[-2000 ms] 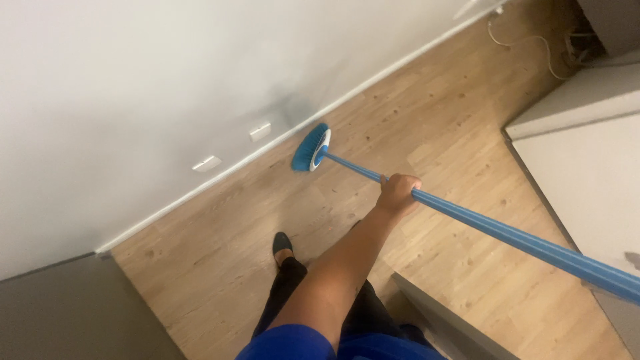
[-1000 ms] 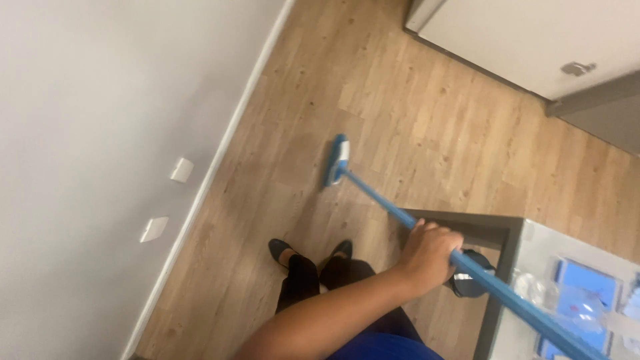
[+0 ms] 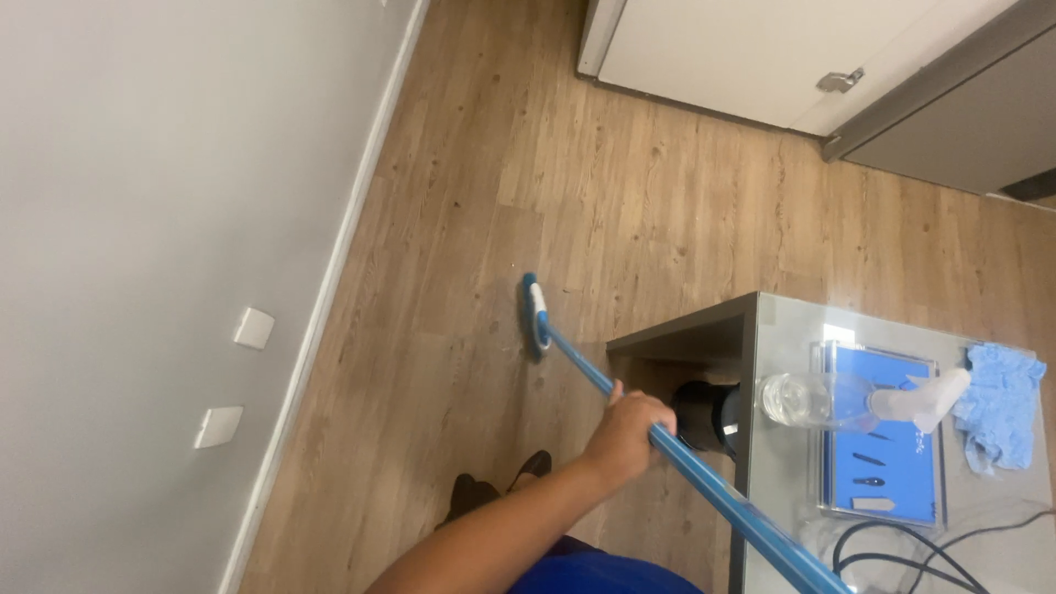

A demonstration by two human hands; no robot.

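Observation:
My left hand [image 3: 631, 429] is closed around the blue pole [image 3: 742, 511] of a broom, reaching in from the bottom left. The pole slants from the lower right edge up to the broom head [image 3: 538, 318], which is white and blue with blue bristles and rests on the wood-look floor, between the wall and the desk. The pole's upper end lies outside the view. My right hand is not in view.
A grey desk [image 3: 784, 528] at the lower right holds a clear spray bottle [image 3: 825, 402], a blue-backed case [image 3: 883, 470], blue gloves or cloth [image 3: 1000, 404] and dark cables [image 3: 899, 557]. A black bin [image 3: 705, 417] stands beneath. White cabinet [image 3: 709, 58] above; wall baseboard [image 3: 330, 280] left.
The view has swung round, bringing the desk top into sight. The broom head, near the baseboard two seconds ago, is now farther from it. My left hand has kept its hold on the pole.

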